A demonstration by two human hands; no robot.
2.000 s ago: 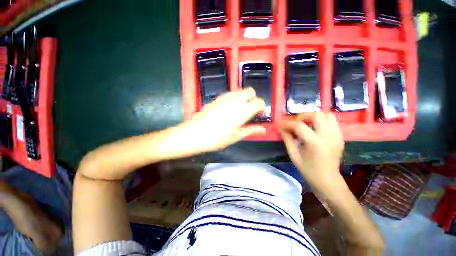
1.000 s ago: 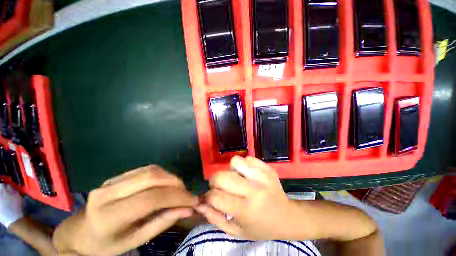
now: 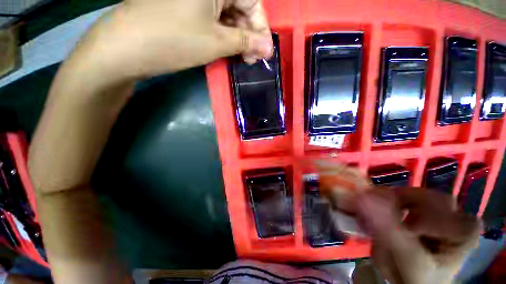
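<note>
Black glossy phones lie in two rows of pockets in a red-orange foam tray (image 3: 224, 138). My left hand (image 3: 244, 33) reaches in from the left, fingertips pinched at the top of the phone (image 3: 259, 102) in the far row's leftmost pocket. A thin bright edge, apparently clear protective film (image 3: 267, 64), shows at those fingertips; most of the film cannot be made out. My right hand (image 3: 405, 227) is blurred over the near row, holding what looks like the orange and whitish squeegee card (image 3: 338, 186). It partly covers the phone (image 3: 322, 222) in the second near pocket.
The dark green bench top (image 3: 166, 166) lies left of the tray. Another red tray (image 3: 19, 166) with dark phones is at the left edge. A white label (image 3: 327, 140) sits below the second far-row phone. My striped shirt shows at the bottom.
My hands were together below the tray and are now apart. My left hand moved up to the far-left phone; my right moved right, over the near row. The view shifted closer to the far row.
</note>
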